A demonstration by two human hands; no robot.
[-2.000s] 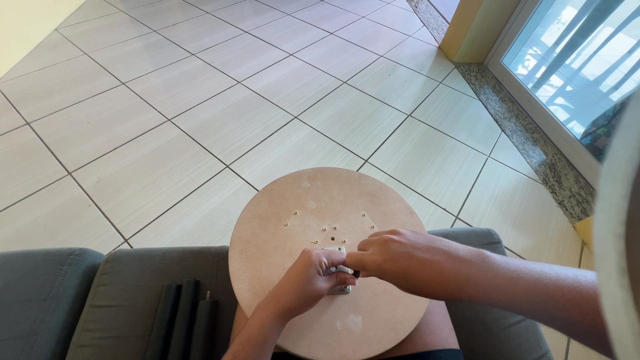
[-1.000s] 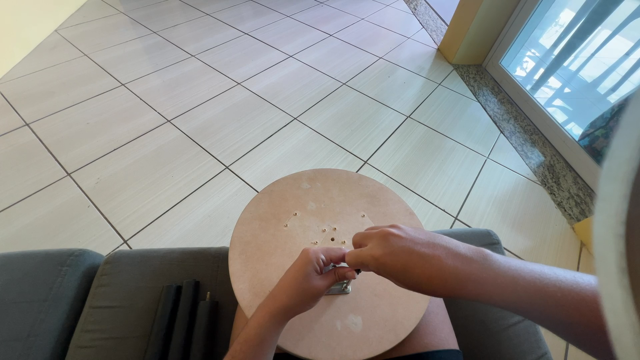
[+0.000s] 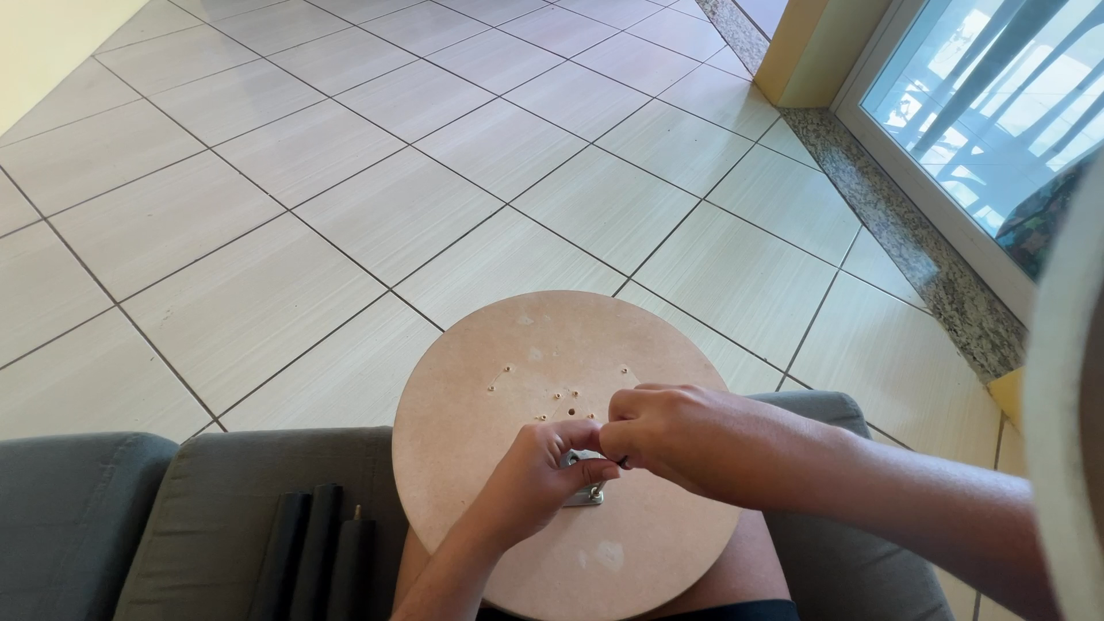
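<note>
A round wooden board [image 3: 466, 379] lies across the person's lap, with several small drilled holes near its middle. On it sits a small metal bracket [image 3: 586, 498], partly covered by my hands; a screw stands at its near right corner. My left hand [image 3: 552, 474] is at the bracket, thumb and forefinger pinched toward the right hand's fingertips. My right hand [image 3: 660, 431] is curled against those fingertips, with a small dark bit of something showing below its fingers. What each hand holds is mostly hidden.
Several black furniture legs [image 3: 315, 552] lie on the grey cushioned seat [image 3: 216, 509] at the left. Beyond is a tiled floor [image 3: 414, 198], with a glass door [image 3: 975, 112] at the right. A pale curved edge [image 3: 1061, 362] stands close at the far right.
The fingers have shifted slightly at the bracket, and more of its near edge shows than two seconds ago. Both hands stay in the same area.
</note>
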